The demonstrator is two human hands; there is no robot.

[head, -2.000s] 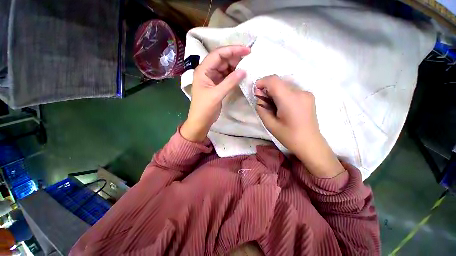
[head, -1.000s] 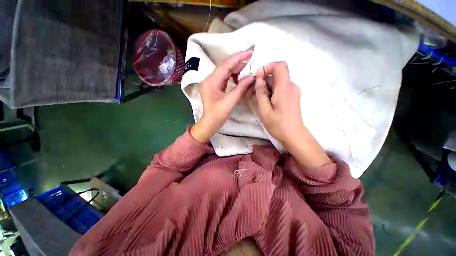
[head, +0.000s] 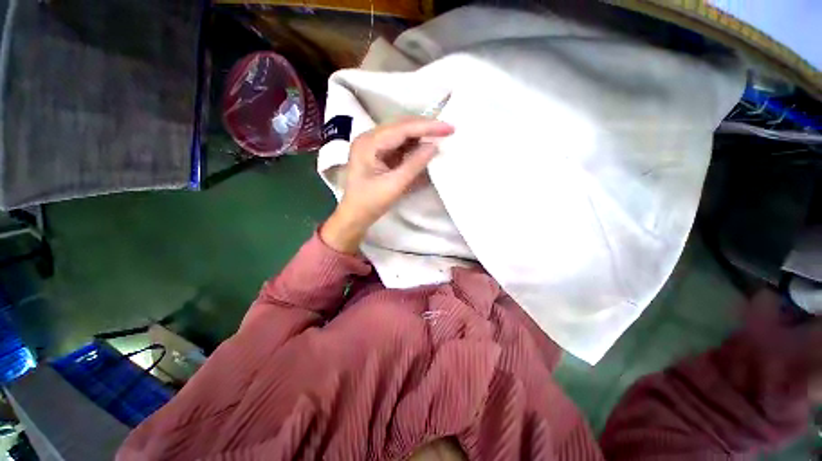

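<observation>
The off-white garment (head: 577, 171) lies over my lap and reaches up to the table, with its straight folded edge running down the middle and a dark label (head: 337, 129) at its left end. My left hand (head: 388, 171) holds the folded edge between thumb and fingers near its upper end. A short dark slit or line shows just above my fingertips. No needle, thread or button can be made out at my fingers. My right hand is not visible; only its blurred sleeve reaches the right edge of the picture.
A dark-red mesh basket (head: 311, 122) with a plastic liner stands left of the garment. A large grey fabric bin (head: 99, 99) is at the upper left. A yellow tape (head: 757, 34) runs along the table edge. Blue crates (head: 113, 383) are at the lower left.
My right hand has left the folded edge and swung out to the right, out of the picture. My left hand stays at the edge. The garment's lower right corner now hangs in view.
</observation>
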